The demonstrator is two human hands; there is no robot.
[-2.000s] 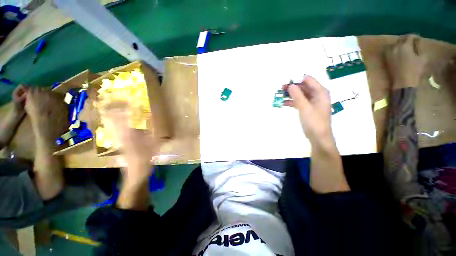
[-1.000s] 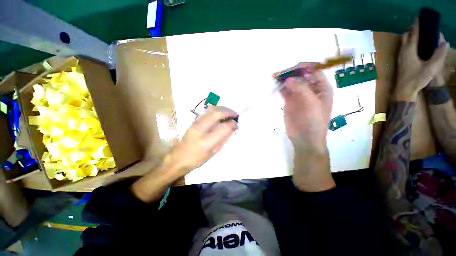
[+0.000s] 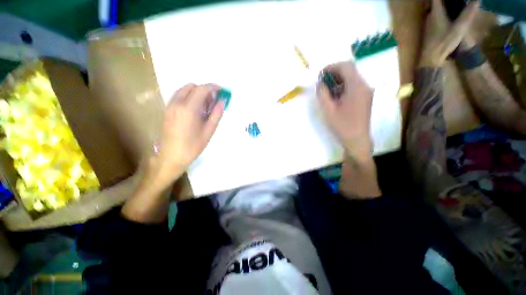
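My left hand (image 3: 187,124) holds a small green circuit board (image 3: 224,98) between thumb and fingers at the left part of the white work sheet (image 3: 230,158). My right hand (image 3: 348,103) is blurred and closed around a dark green piece, likely a circuit board (image 3: 331,82), at the right part of the sheet. A small green-blue board (image 3: 253,129) lies between the hands. An amber strip (image 3: 290,95) lies close to my right hand, and another thin amber strip (image 3: 301,56) lies behind it.
A PCB panel (image 3: 374,45) lies at the sheet's back right. An open box of yellow pieces (image 3: 49,138) stands at the left. A blue battery pack (image 3: 108,12) is beyond the bench edge. Another person's tattooed arm (image 3: 428,115) rests at the right, near a yellow piece (image 3: 406,90).
The view has shifted right. My left hand now holds a green board. The amber strip that was by my right hand's fingers now shows on the sheet, with another thin one.
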